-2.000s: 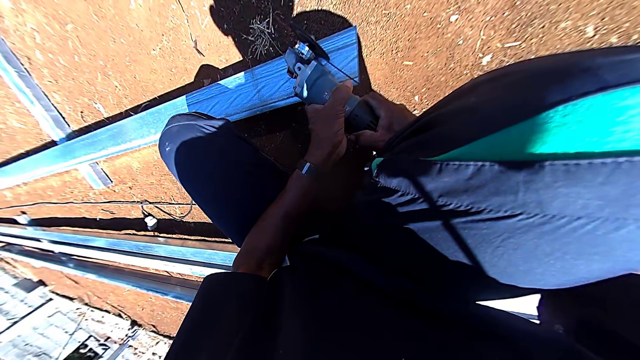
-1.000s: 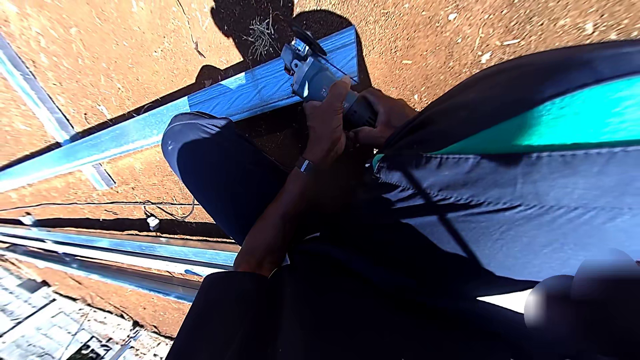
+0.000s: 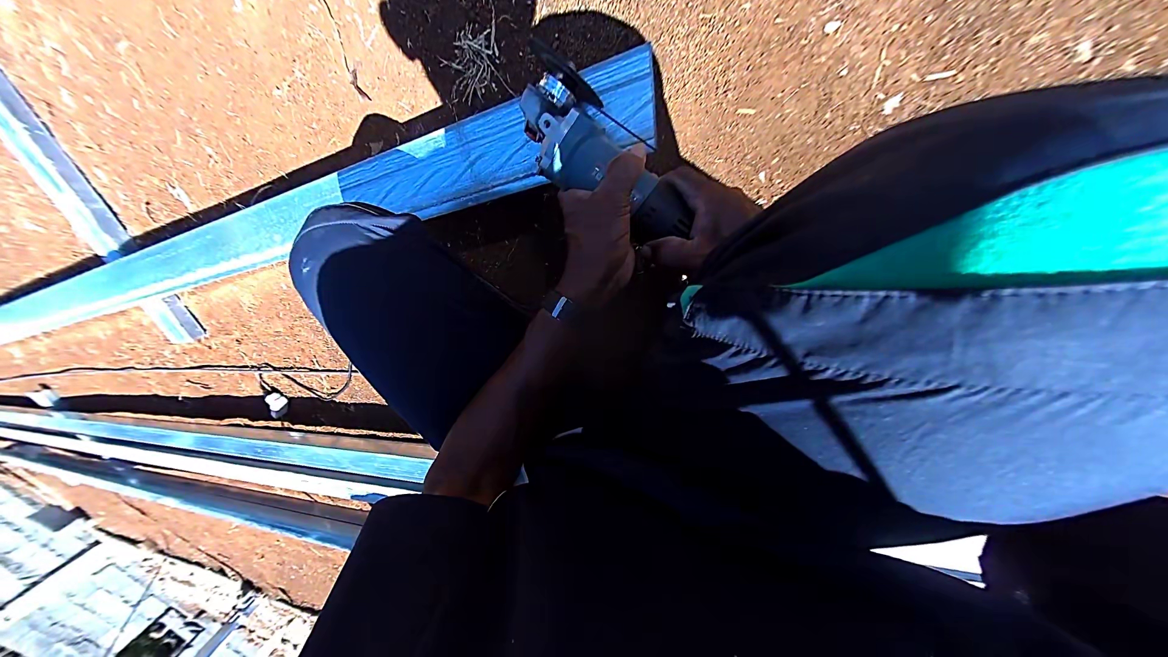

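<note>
An angle grinder (image 3: 584, 151) with a blue-grey body lies tilted over the end of a long galvanized metal profile (image 3: 456, 169). My left hand (image 3: 598, 219), with a band on its wrist, wraps the grinder's body behind the gear head. Around the dark rear part of the tool is my right hand (image 3: 703, 219), partly in shadow. The dark disc (image 3: 566, 73) is seen nearly edge-on at the profile's far side. Whether it touches the metal or spins, I cannot tell. My fingers on the tool's underside are hidden.
My knee (image 3: 351, 237) is beside the long profile. A shorter metal piece (image 3: 173, 315) crosses under it at left. Several more profiles (image 3: 228, 456) lie at lower left, near a thin cable (image 3: 182, 370) and a white connector (image 3: 276, 401). Dry grass (image 3: 479, 59) lies on the reddish soil.
</note>
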